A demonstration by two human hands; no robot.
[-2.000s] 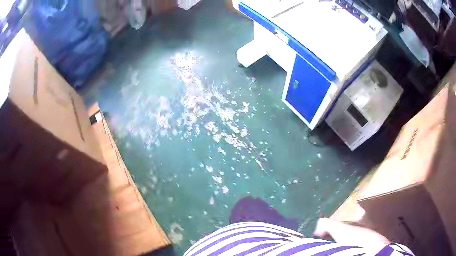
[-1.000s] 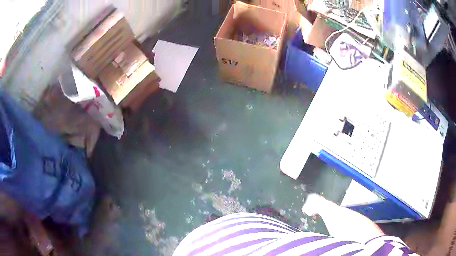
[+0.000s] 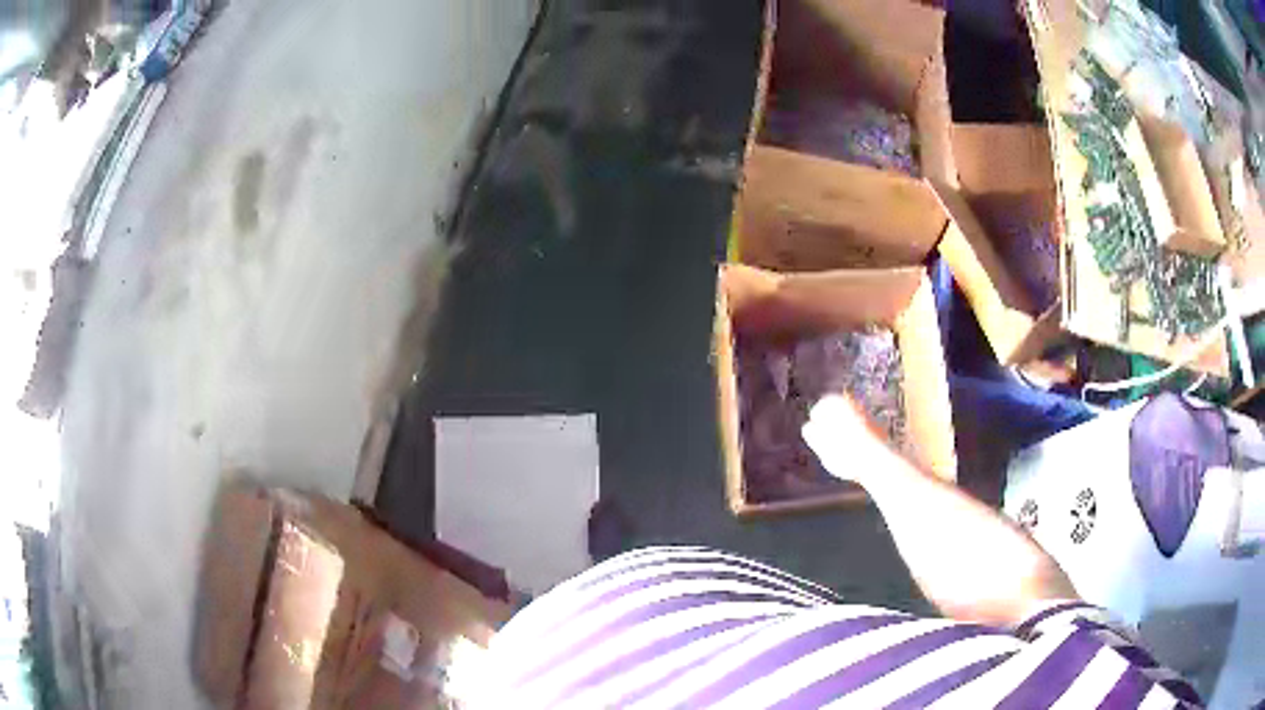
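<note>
My right hand [image 3: 841,438] is small, overexposed and blurred, with the bare forearm reaching up from the lower right. It shows over the nearest open brown carton [image 3: 941,402]. I cannot tell whether it touches the carton or whether its fingers are closed. No held thing can be made out. The carton contains many small purplish-grey pieces, too blurred to name. My left hand is not clearly in view; the striped shirt fills the bottom edge.
More open cartons [image 3: 832,208] stand beyond, with similar pieces inside. A bench with green parts [image 3: 1110,208] is at upper right, a white surface with purple cloth [image 3: 1172,465] at right. A white sheet [image 3: 513,486] lies on the dark floor [image 3: 611,278]. A brown carton [image 3: 305,583] stands lower left by a pale wall.
The view has moved forward along the floor to the cartons. The white machine or table has slid to the lower right. My right forearm now reaches farther up the picture.
</note>
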